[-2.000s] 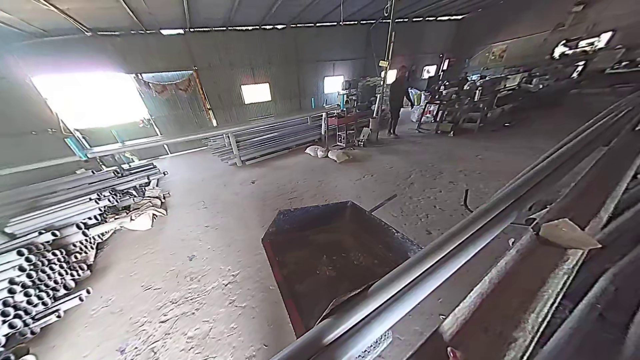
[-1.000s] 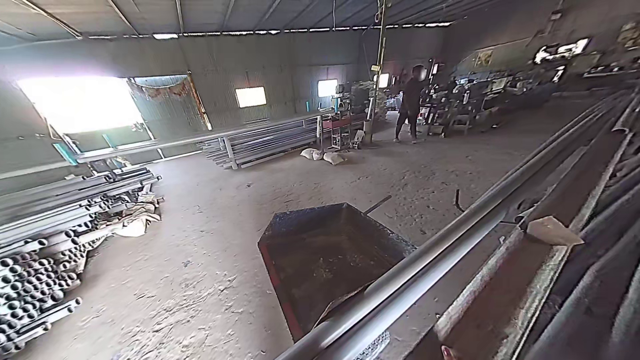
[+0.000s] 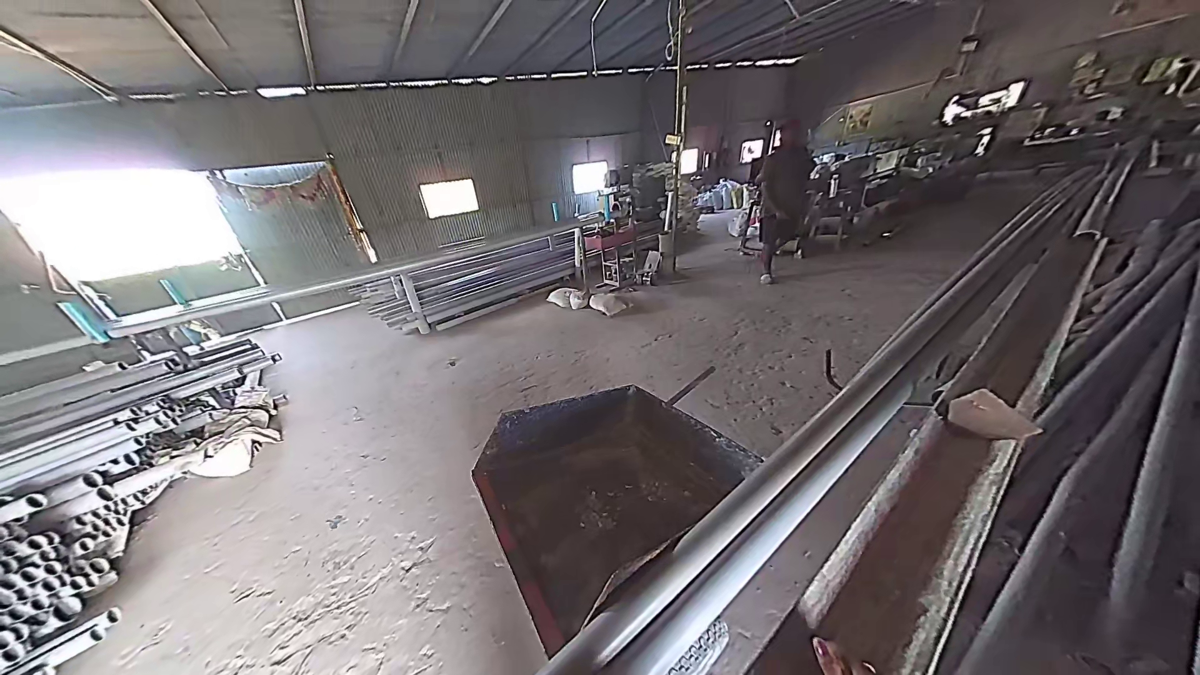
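Only the fingertips of one hand, taken as my right hand point(image 3: 837, 658), show at the bottom edge, beside a rusty steel channel point(image 3: 881, 572). The rest of that hand is cut off, so its grip is hidden. My left hand is out of view. Long smooth metal pipes point(image 3: 750, 497) run diagonally from the bottom centre to the upper right, left of the channel. A pale, flat, angular piece point(image 3: 992, 415) lies across the channel. Beyond the pipes, a dark metal wheelbarrow-like tray point(image 3: 600, 497) with a red side stands on the dusty floor, partly hidden by them.
Stacked pipes point(image 3: 66, 553) lie at the left, by crumpled sacks point(image 3: 230, 450). A rack of long stock point(image 3: 497, 281) stands along the corrugated wall, near white sacks point(image 3: 591, 301). A person point(image 3: 786, 197) is by the machines point(image 3: 844, 192) at the back. More dark bars point(image 3: 1116, 450) lie at right.
The distant person has moved to the right along the machines. The fingertips remain at the bottom edge beside the channel. The pipes and the tray have not plainly moved.
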